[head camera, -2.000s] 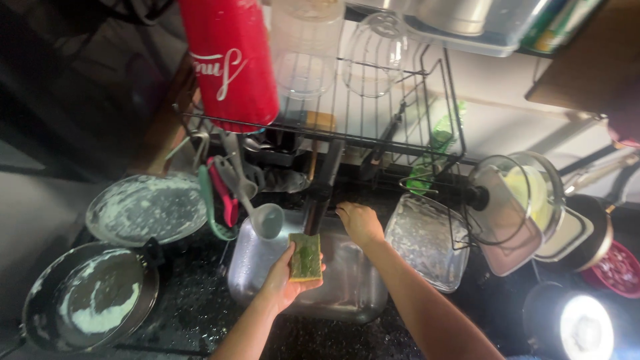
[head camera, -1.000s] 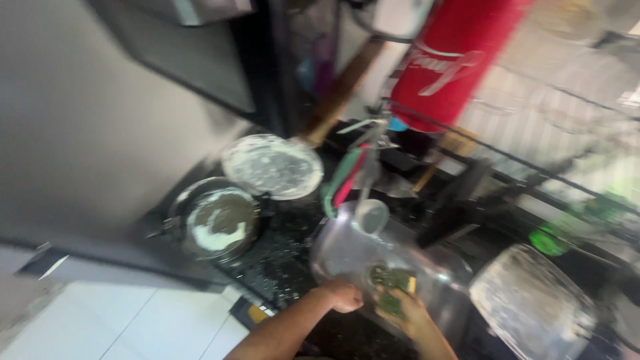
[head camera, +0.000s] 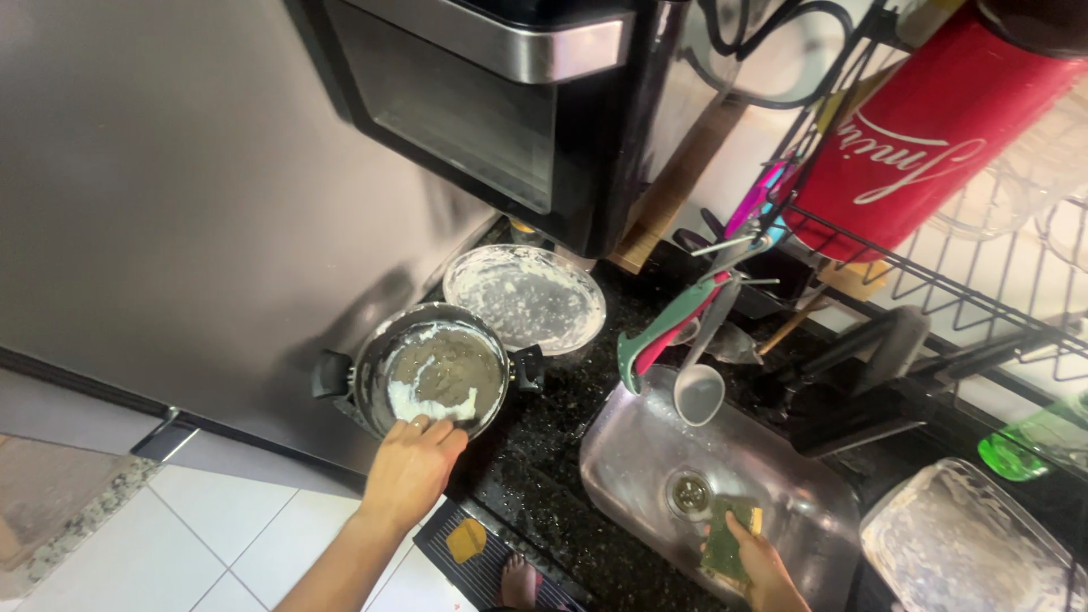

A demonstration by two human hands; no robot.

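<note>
My left hand (head camera: 415, 459) is at the near rim of a dark two-handled pot (head camera: 455, 357), fingers curled over its edge; whether it grips the rim is hard to tell. White residue lies inside the pot. Over the stainless steel sink (head camera: 790, 501), my right hand (head camera: 756, 557) holds a green and yellow scrub sponge (head camera: 724, 544) near the drain (head camera: 690, 493). Behind the pot lies an oval dish (head camera: 527, 297) smeared with white residue.
A black wire rack (head camera: 943, 289) with a red bottle (head camera: 926, 136) and hanging utensils (head camera: 701, 391) overhangs the sink. An oven-like appliance (head camera: 476, 110) stands behind the dish. Right of the sink sits a soiled clear dish (head camera: 977, 544); a green bottle (head camera: 1020, 450) lies behind it.
My left hand has moved left from the sink to the pot's rim. The sponge stays in my right hand over the sink. The view has swung left.
</note>
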